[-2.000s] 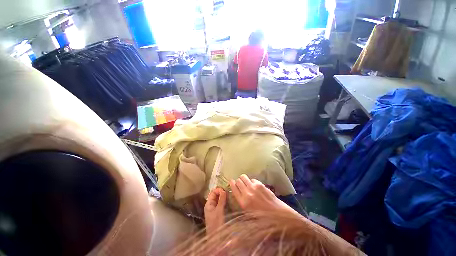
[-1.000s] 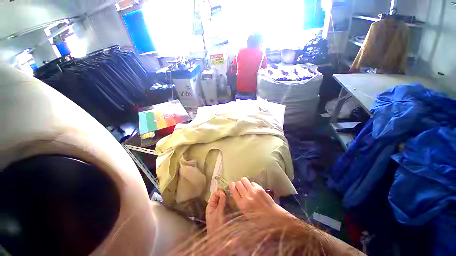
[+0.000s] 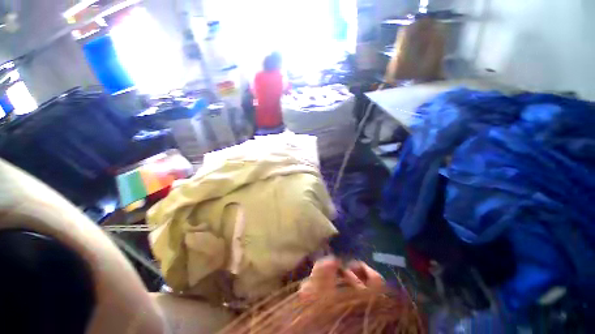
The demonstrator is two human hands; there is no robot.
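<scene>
The cream garment (image 3: 280,209) lies heaped on a support in front of me, with a narrow white strip (image 3: 238,231) along an opening in it. My left hand (image 3: 319,276) and my right hand (image 3: 365,274) are close together just off the garment's lower right edge. Both are blurred and partly covered by hair. A small dark spot shows between their fingertips; I cannot tell what it is. The cream dress form (image 3: 45,209) with its black oval end stands at the left.
Blue jackets (image 3: 522,176) are heaped on a pale table (image 3: 398,104) at the right. A striped box (image 3: 153,179) lies behind the dress form. A person in red (image 3: 268,98) stands at the back by a large white sack (image 3: 320,117). Dark garments (image 3: 65,143) hang at the left.
The view has turned right, so the scene sits further left. Both hands have left the white strip and moved right, off the cream garment.
</scene>
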